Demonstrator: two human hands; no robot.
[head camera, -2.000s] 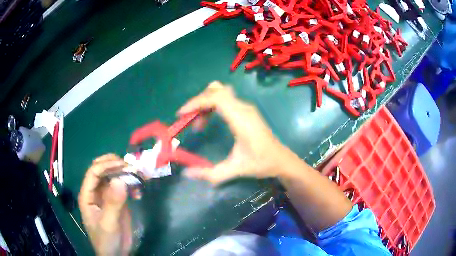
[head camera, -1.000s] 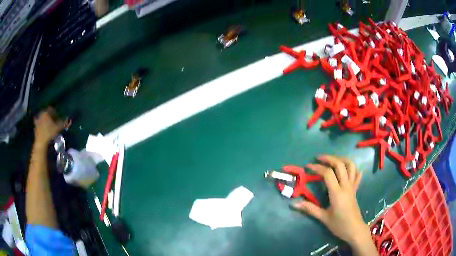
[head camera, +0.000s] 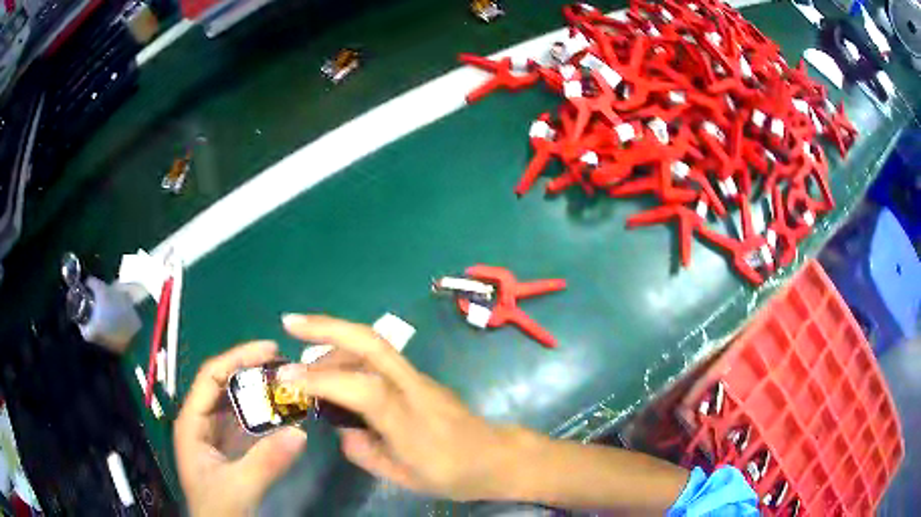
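My left hand (head camera: 224, 436) holds a small device unit (head camera: 254, 398), a dark rounded square with its white and gold-brown inside facing up. My right hand (head camera: 404, 414) is at the unit's right side, its fingers on the gold-orange part (head camera: 290, 396). A dark piece shows under the right fingers; I cannot tell if it is joined to the unit. A red spring clamp (head camera: 502, 297) lies on the green bench beyond my right hand, with a thin unit in its jaws. A white wipe (head camera: 392, 331) lies partly hidden behind my right hand.
Many red clamps (head camera: 687, 121) are heaped at the back right. A red partitioned tray (head camera: 808, 384) stands beside the bench at right. A whitish bottle (head camera: 104, 315) and thin red and white sticks (head camera: 160, 328) are at left. Small gold-brown parts (head camera: 341, 65) lie beyond the white strip.
My left hand has come back from the far left and now holds an open unit. My right hand has let go of the clamp, left it on the bench and moved to the unit.
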